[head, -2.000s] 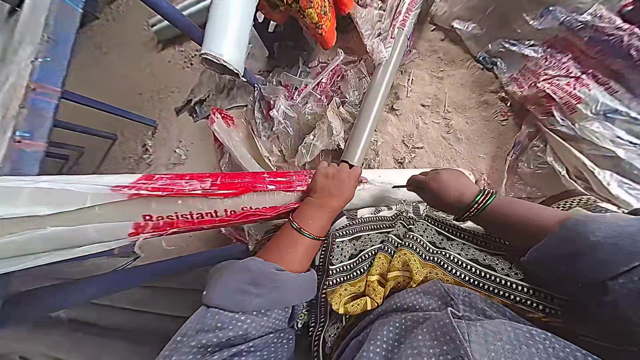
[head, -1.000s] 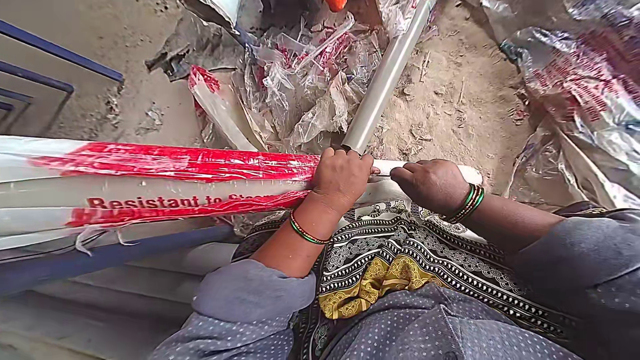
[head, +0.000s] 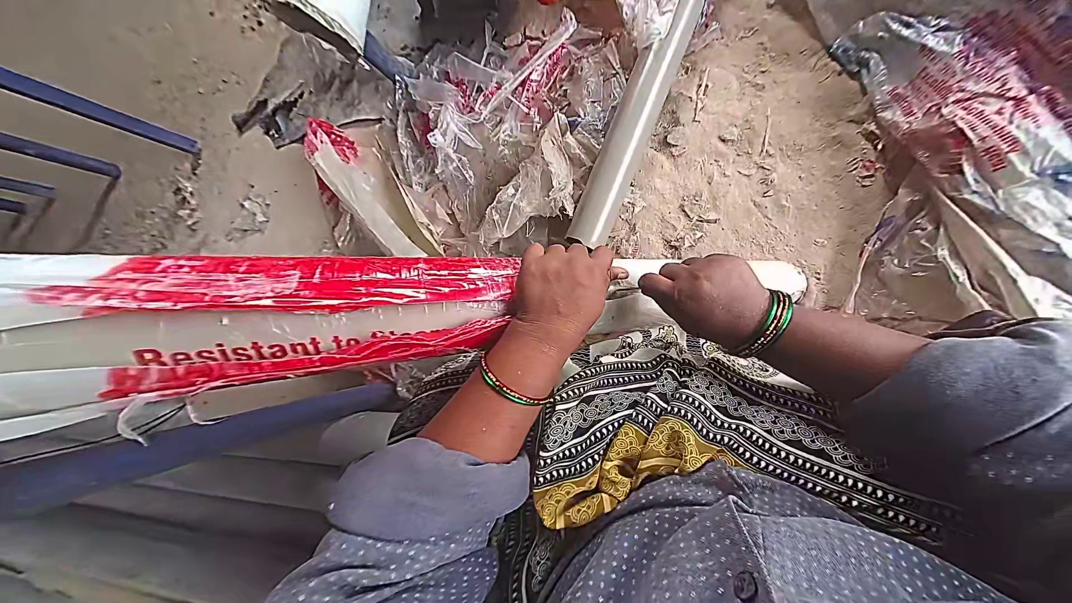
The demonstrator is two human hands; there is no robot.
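Observation:
A long bundle of white plastic pipes wrapped in red-and-clear printed plastic film [head: 402,280] runs across from the left edge. My left hand [head: 561,289] is closed on the bundle near its right end, holding the film. Just right of it, my right hand [head: 708,301] is curled, knuckles up, against the white pipe [head: 783,275] whose end sticks out past it. What lies between its fingers is hidden. Beyond my left hand, a grey plastic pipe [head: 628,134] slants away, its near end close to the knuckles.
Crumpled clear and red plastic film [head: 511,126] lies on the dirt ground ahead. More printed film [head: 963,109] is heaped at the right. Blue metal bars [head: 92,109] stand at the left, and a blue rail [head: 193,444] runs below the bundle.
The right hand has moved a little left, closer to my left hand, since two seconds ago. More of the white pipe's end shows now. My left hand stays on the bundle.

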